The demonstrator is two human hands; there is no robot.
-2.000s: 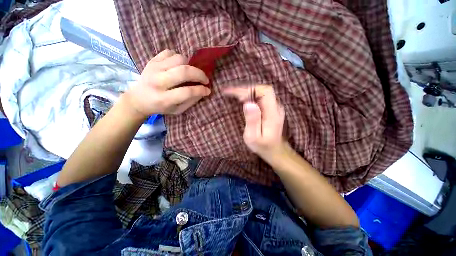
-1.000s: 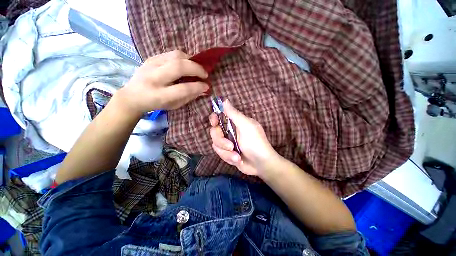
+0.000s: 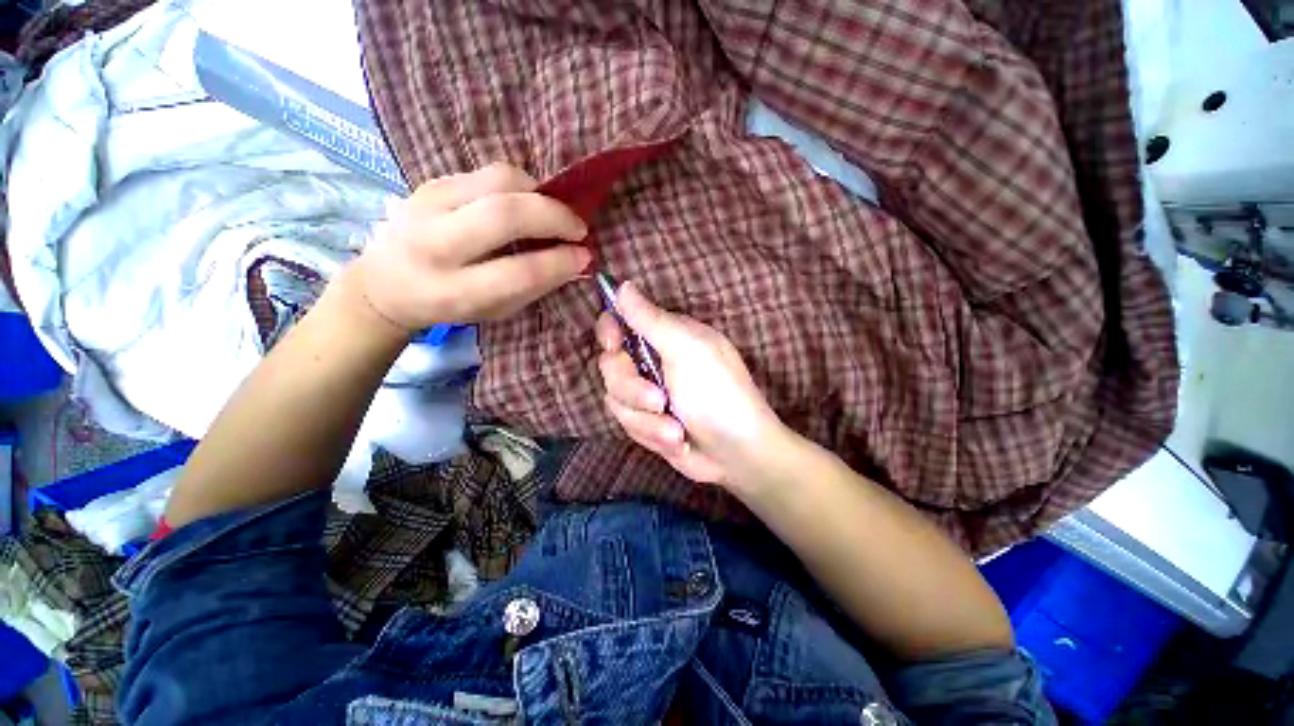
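Observation:
A red-brown checked garment (image 3: 852, 312) is spread over the table and hangs toward the lap. My left hand (image 3: 476, 248) is shut on a dark red fabric piece (image 3: 607, 173), pinching its lower end above the garment. My right hand (image 3: 688, 383) is shut on thread snips (image 3: 642, 348) with a dark handle. The metal tip points up at the left fingertips, close to the lower end of the red piece. Whether the tip touches fabric or thread cannot be told.
A crumpled white padded heap (image 3: 135, 234) lies at left, beside a table edge with a printed ruler (image 3: 319, 121). Tan and black plaid cloth (image 3: 412, 532) lies at lower left. White machine parts (image 3: 1220, 156) stand at right. A blue bin (image 3: 1086, 624) is at lower right.
My right hand has turned and moved left and down from its blurred, raised-finger pose, and the snips now show, their tip near my left fingertips. My left hand still holds the red piece.

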